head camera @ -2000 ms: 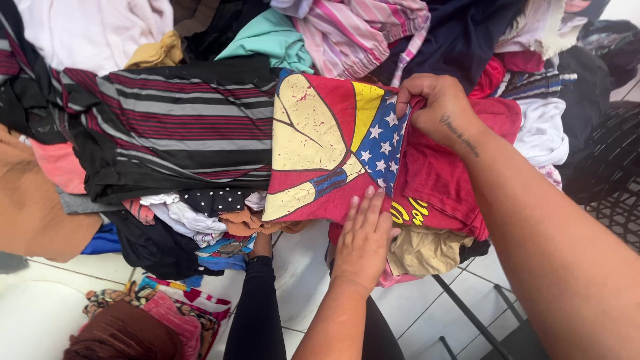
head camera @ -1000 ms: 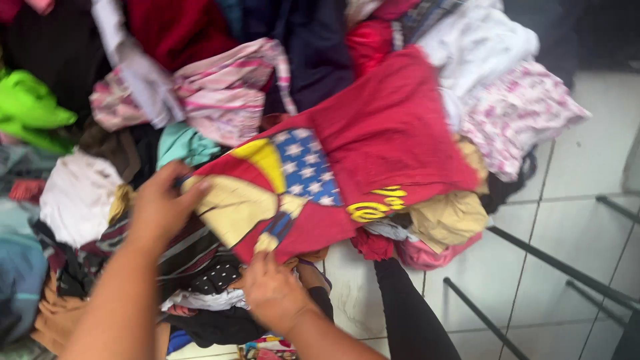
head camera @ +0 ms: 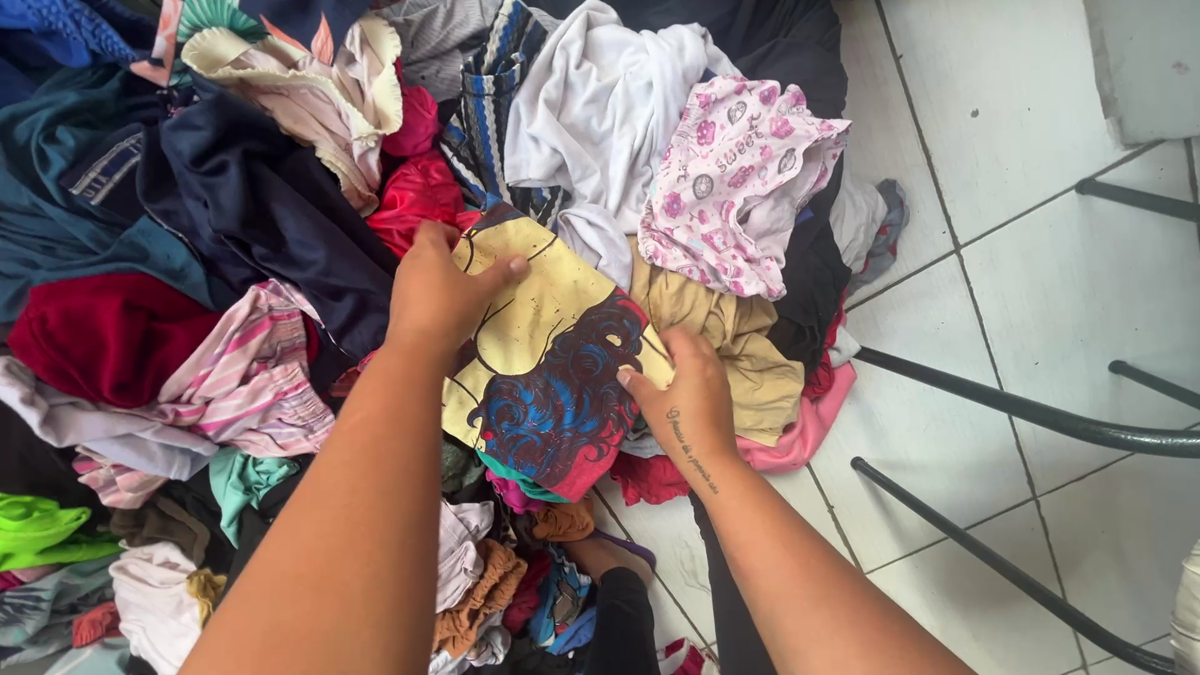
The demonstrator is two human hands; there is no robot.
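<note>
A printed red shirt [head camera: 553, 366], folded into a compact bundle with cream, blue and dark patterns on top, lies between my hands over the heap of clothes. My left hand [head camera: 450, 291] grips its upper left edge, thumb on the printed face. At its right edge, my right hand [head camera: 680, 394] holds the cloth between thumb and fingers. Beside the bundle are beige cloth [head camera: 722, 328], a bright red satiny garment [head camera: 422, 202] and a white garment [head camera: 600, 112]. The fingers under the shirt are hidden.
Pink printed shorts [head camera: 741, 187] lie at the heap's right side. Navy cloth [head camera: 253, 206] and striped pink shorts [head camera: 253, 375] spread at left. Dark metal legs [head camera: 1012, 403] stand over white floor tiles [head camera: 947, 506]. My foot [head camera: 605, 555] is below the heap.
The red shirt, earlier spread long with star print and yellow lettering showing, is now folded smaller with a dark, blue-streaked print showing. The view has shifted toward the heap's right side.
</note>
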